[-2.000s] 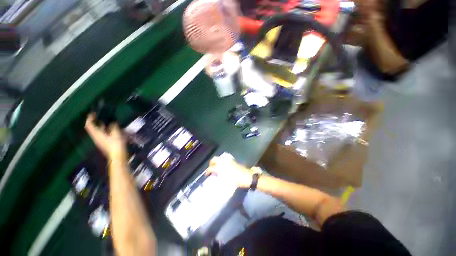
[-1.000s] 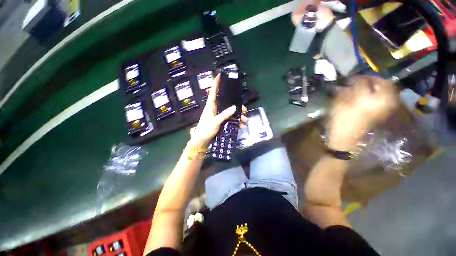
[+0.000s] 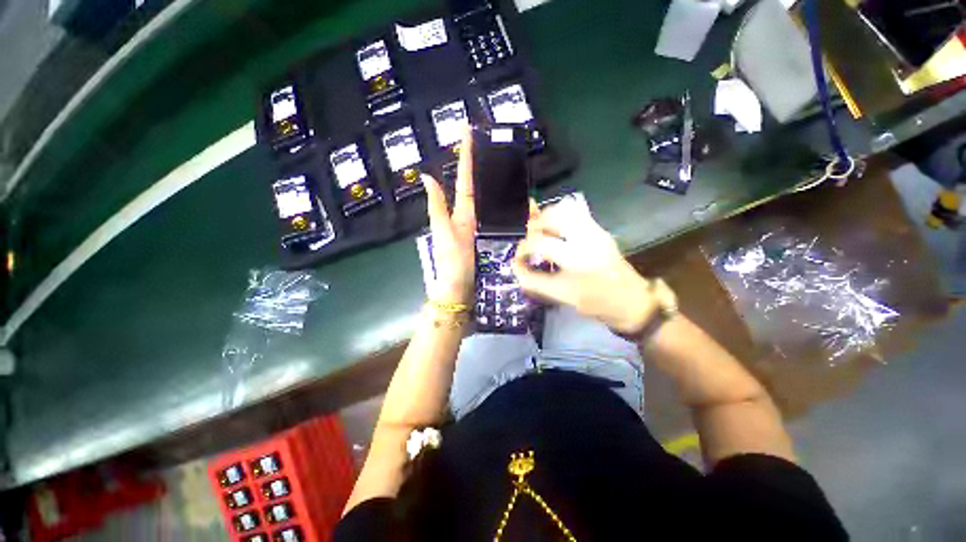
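An open black flip phone (image 3: pixel 501 191) is held upright in front of my body, its dark screen above a keypad with pale marks. My left hand (image 3: pixel 453 238) holds it from the left side, fingers pointing up along its edge. My right hand (image 3: pixel 572 259) is at the phone's right side, its fingertips bent over the keypad near the hinge; whether they hold a thin film cannot be told. A black tray (image 3: pixel 328 97) beyond holds several closed phones, a white label (image 3: pixel 422 35) and another open phone (image 3: pixel 485 37).
Clear film scraps (image 3: pixel 278 301) lie on the green bench at left, and more lie in the brown carton (image 3: pixel 731 355) at right. Small black parts (image 3: pixel 669 143) and a white wipe (image 3: pixel 738 104) lie beyond my right hand. Red trays (image 3: pixel 318 471) with phones stand below the bench.
My right hand has come from the right, over the carton, to the phone's keypad. My left hand still holds the open phone, now more upright. The view has shifted, showing more of the red trays.
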